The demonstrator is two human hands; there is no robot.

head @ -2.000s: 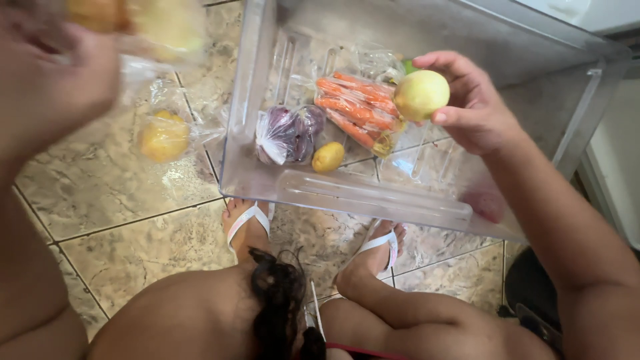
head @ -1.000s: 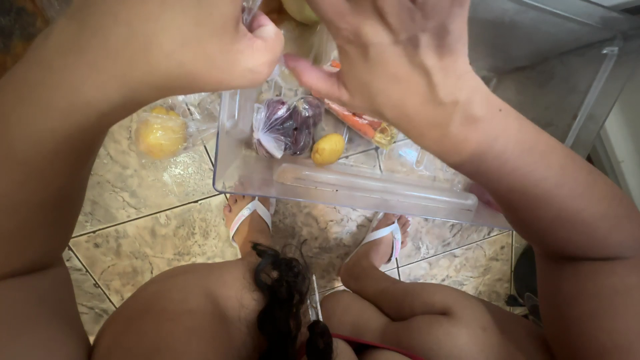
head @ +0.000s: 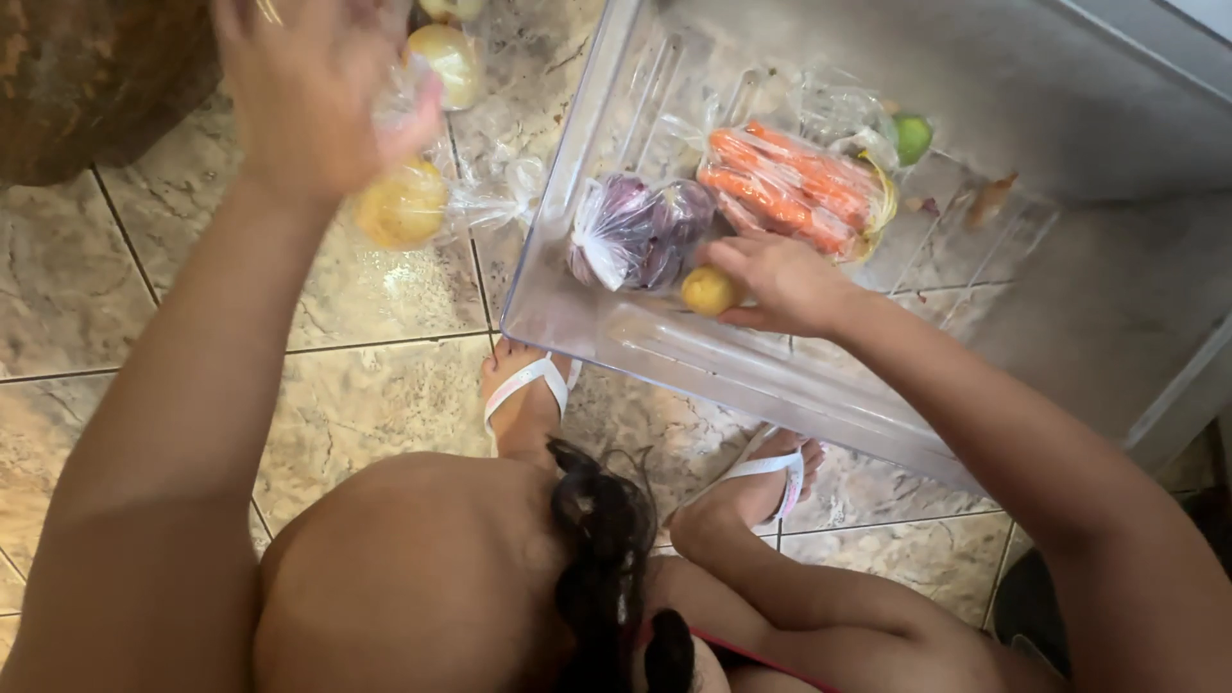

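Note:
In the clear plastic drawer [head: 674,371], my right hand [head: 784,284] grips a small yellow fruit [head: 710,291] between thumb and fingers. Beside it lie purple onions in a clear bag [head: 643,231], and farther in are bagged carrots [head: 794,188] and a green lime [head: 911,138]. My left hand [head: 298,106], blurred, is over the floor left of the drawer, near a round yellow fruit [head: 448,65] and a knotted clear bag with a yellow fruit [head: 402,204]. Whether it holds anything is not clear.
A large brown rounded object [head: 96,87] stands on the tiled floor [head: 385,404] at the upper left. My feet in white flip-flops [head: 529,385] are just below the drawer's near edge. A dark object [head: 1035,597] is at the lower right. Dry scraps [head: 991,199] lie in the drawer.
The round pale yellow fruit that my right hand held two seconds ago is out of that hand, which now grips the small fruit in the drawer. My left hand has moved left from above the drawer.

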